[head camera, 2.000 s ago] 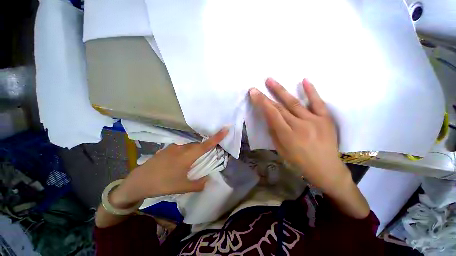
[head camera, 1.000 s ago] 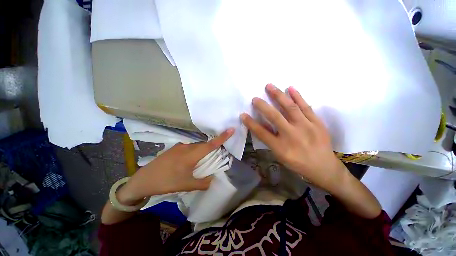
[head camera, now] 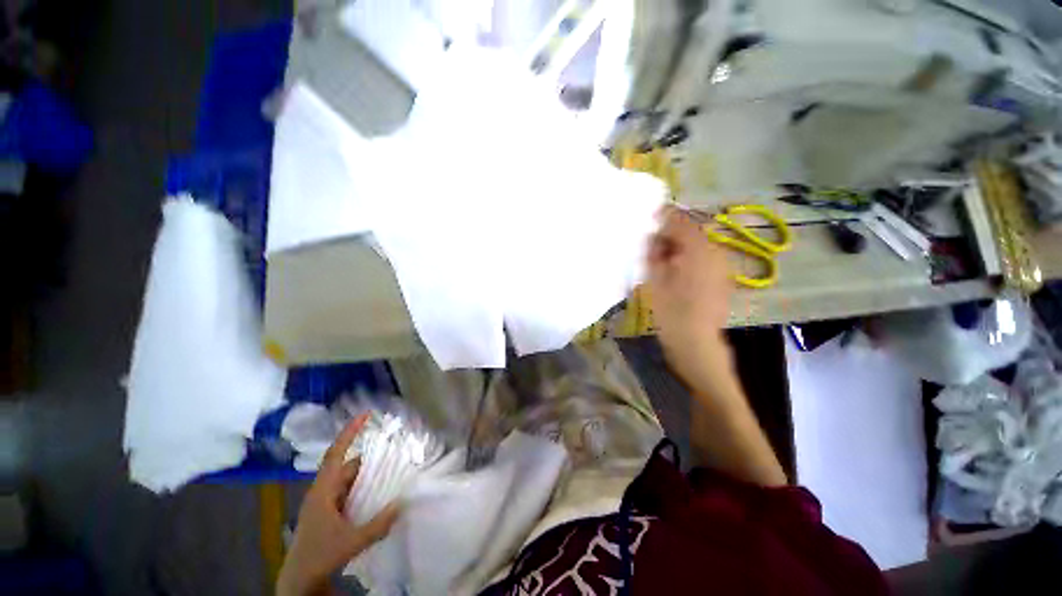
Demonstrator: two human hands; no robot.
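Observation:
My left hand point(head camera: 330, 518) is at the lower left, closed around a bundle of layered white pieces point(head camera: 396, 460); the loose white cloth hangs over my lap. A large white panel point(head camera: 501, 221) lies on the table, washed out by glare, with a slit at its near edge. My right hand point(head camera: 689, 274) is blurred at the panel's right edge, beside the yellow-handled scissors point(head camera: 755, 242). The scissors' blades are mostly hidden, and whether my right hand holds anything cannot be told.
The sewing machine point(head camera: 844, 70) stands at the back right. Small tools and a taped tray point(head camera: 1004, 227) are on the right table edge. White pieces point(head camera: 192, 349) lie over a blue crate point(head camera: 216, 175) at left. White scraps point(head camera: 1007, 431) heap at lower right.
My view has swung right. My left hand has moved down and left with the bundle, away from the panel. My right hand has left the panel's middle for its right edge near the scissors.

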